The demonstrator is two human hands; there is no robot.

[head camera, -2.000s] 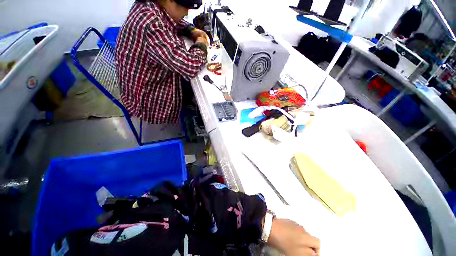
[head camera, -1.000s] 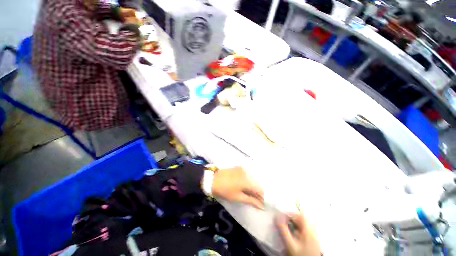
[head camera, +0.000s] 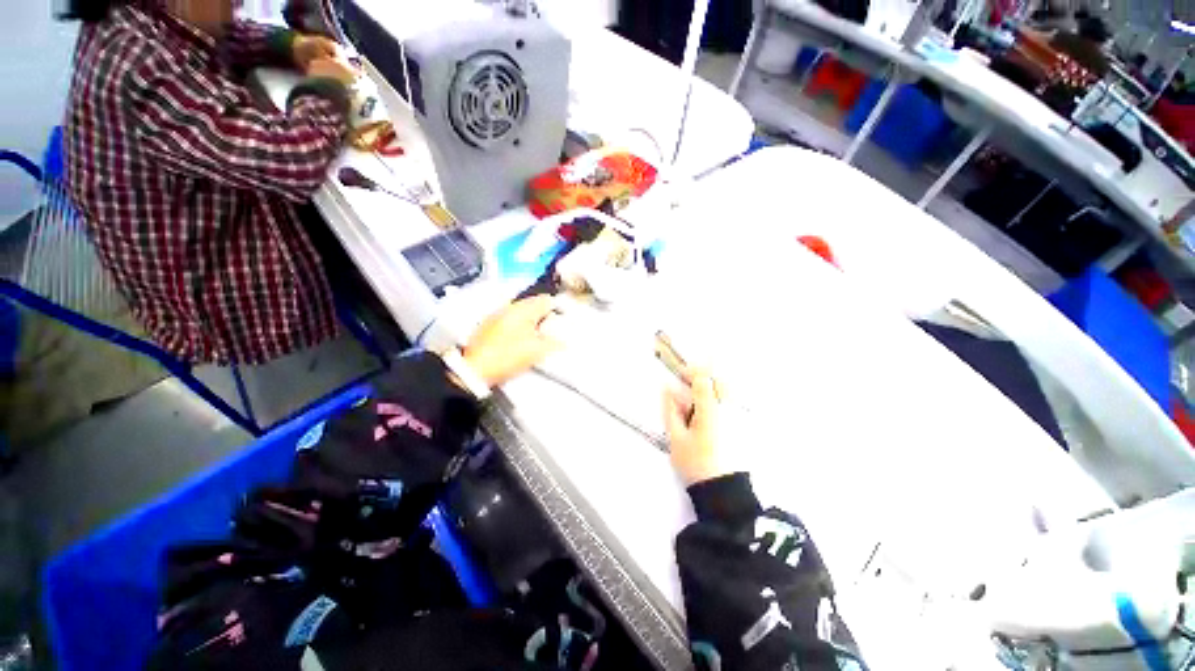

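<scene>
My left hand (head camera: 514,344) is at the left part of the white table, near the scrap pile, fingers pointing away from me. My right hand (head camera: 695,426) is to its right, fingers and thumb at the near end of a narrow tan strip or edge (head camera: 671,351). Pale fabric may lie between or beyond my hands, but glare washes out its outline. Whether either hand grips fabric cannot be told.
A mixed scrap pile (head camera: 596,262) and dark tray (head camera: 443,260) lie beyond my left hand. A grey machine housing (head camera: 492,112) and a seated person in a checked shirt (head camera: 216,171) are at left. A blue bin (head camera: 98,564) stands lower left. The white sewing machine (head camera: 1094,577) is lower right.
Both hands have moved away from the table's front edge, towards the scrap pile and tan strip. The view has turned right since the oldest frame, where a broad khaki piece showed.
</scene>
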